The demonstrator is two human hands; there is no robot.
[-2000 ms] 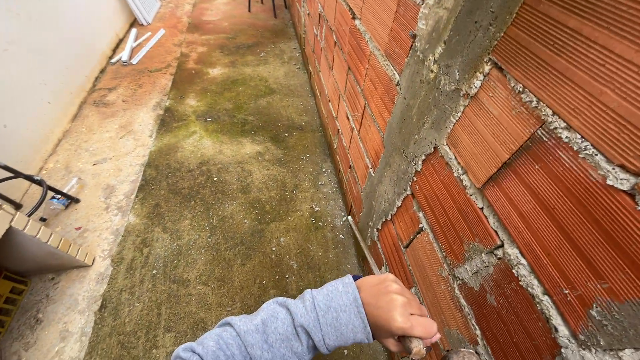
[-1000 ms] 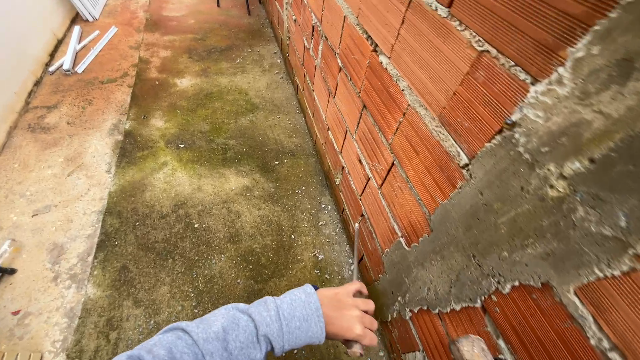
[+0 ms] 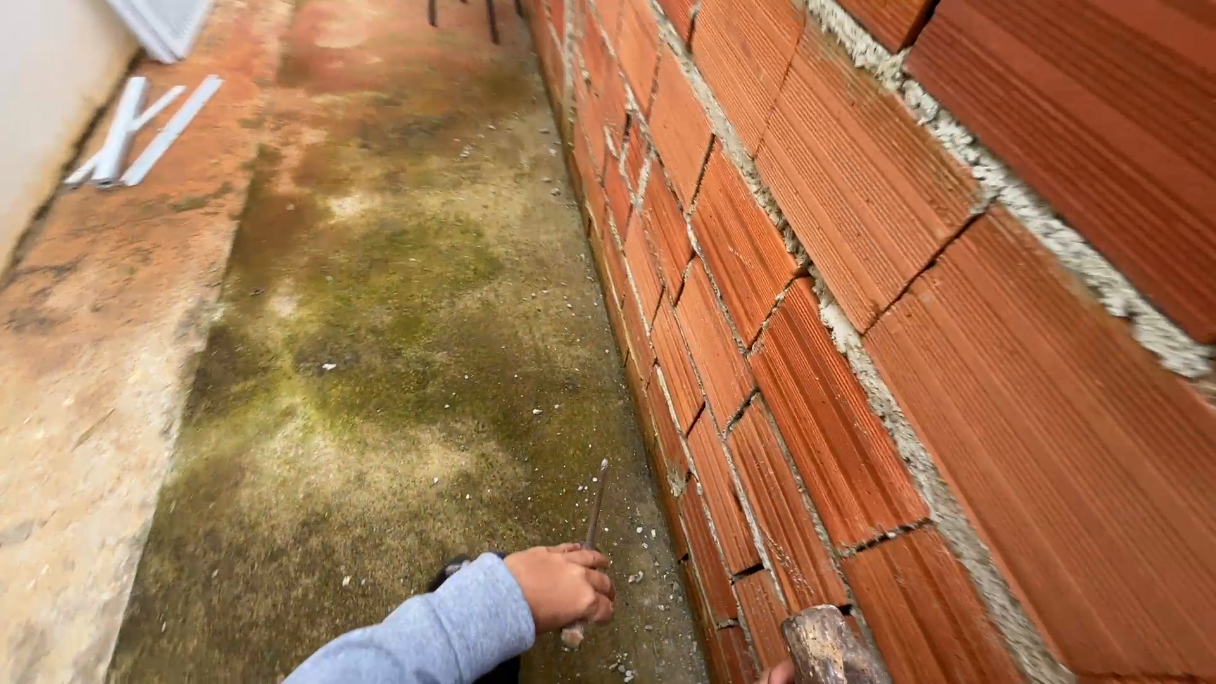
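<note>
My left hand [image 3: 560, 587], in a grey sleeve, is closed around a thin metal rod-like tool [image 3: 597, 505], probably a chisel. Its narrow tip points forward above the mossy concrete floor, and its other end shows below my fist. At the bottom edge, only a fingertip of my right hand [image 3: 777, 674] shows, beside the worn, mortar-stained head of a hammer [image 3: 833, 648]; the rest of that hand and the handle are out of view. To the right of both hands rises a wall of ribbed red hollow clay bricks [image 3: 836, 418] with rough mortar joints.
Pale mortar crumbs [image 3: 635, 576] lie along the foot of the wall. Several white strips [image 3: 171, 133] rest on the floor at the upper left, near a white wall [image 3: 47, 104] and a leaning white panel [image 3: 169, 21]. Dark thin legs [image 3: 492, 19] stand at the top.
The view has moved along the wall, past the grey concrete column. My left hand, still holding the tool, is now farther from the bricks. The hammer head has come into view.
</note>
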